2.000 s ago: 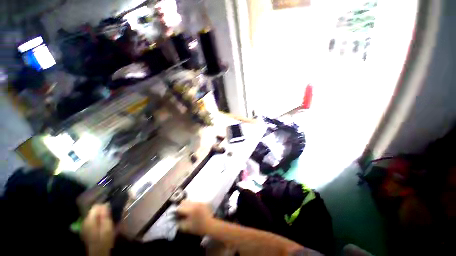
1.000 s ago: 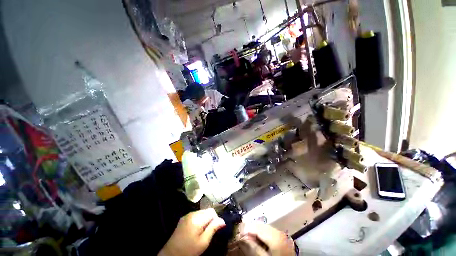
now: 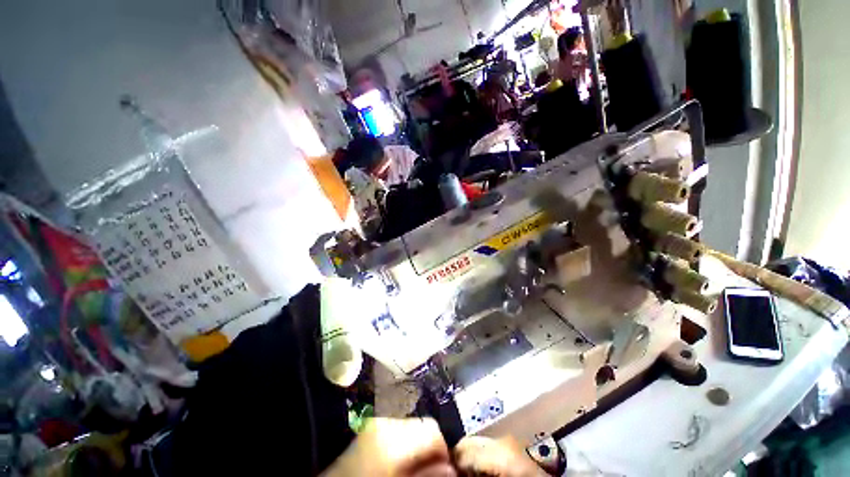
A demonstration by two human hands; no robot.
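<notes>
Black fabric (image 3: 256, 391) hangs over the left of the cream coverstitch machine (image 3: 522, 270) and reaches the presser foot area (image 3: 433, 377). My left hand (image 3: 396, 449) is at the bottom edge, fingers closed on the black fabric just in front of the foot. My right hand (image 3: 494, 458) is beside it, touching or nearly touching, cut off by the lower edge; whether it grips cloth is hidden. A bright green bit (image 3: 360, 416) shows beside the bed.
A pale rounded lamp (image 3: 340, 340) is at the machine head's left end. Cream thread cones (image 3: 673, 219) and black cones (image 3: 719, 74) stand at the right. A smartphone (image 3: 753, 323) and loose thread (image 3: 691, 431) lie on the white table (image 3: 643, 447). A person (image 3: 382, 168) sits behind.
The view has swung from the doorway to the machine. Since one second ago, my hands have come closer together and lower in the picture, and a black strip shows at the foot.
</notes>
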